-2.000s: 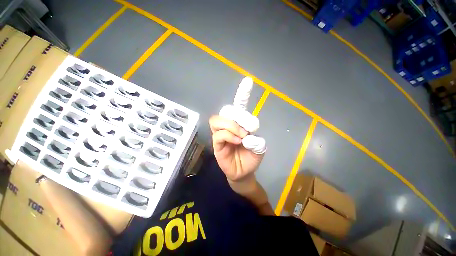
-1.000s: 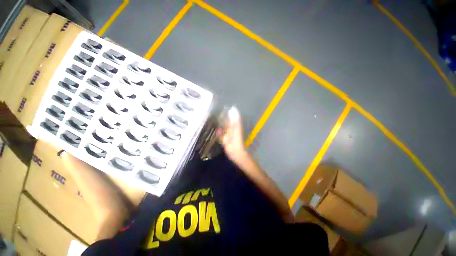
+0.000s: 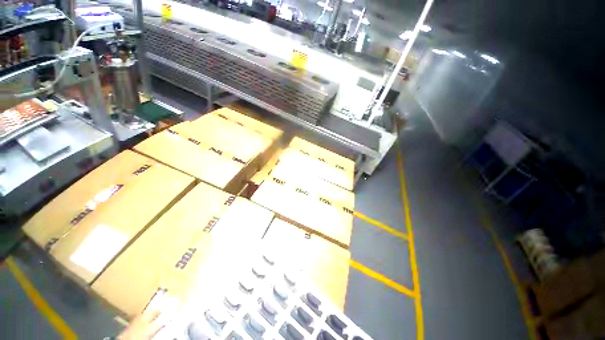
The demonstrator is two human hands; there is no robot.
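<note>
A white packing tray (image 3: 249, 313) with rows of pockets holding dark curved parts is at the bottom centre, its near side cut off by the frame's lower edge. My left hand (image 3: 144, 324) is at the tray's left edge and holds it; only part of the hand shows, blurred. The tray is in front of closed tan cartons. My right hand is not in view.
Sealed cartons (image 3: 215, 147) with TDG tape stand close together, one bearing a white label (image 3: 98, 247). Conveyor-like machinery (image 3: 239, 66) runs behind them, with equipment (image 3: 50, 149) at left. Yellow floor lines (image 3: 409, 232) and blue items (image 3: 504, 163) are at right.
The view has swung up from my body and the floor to the carton stack and machinery. The tray now sits lower in view, and my right hand has left the picture.
</note>
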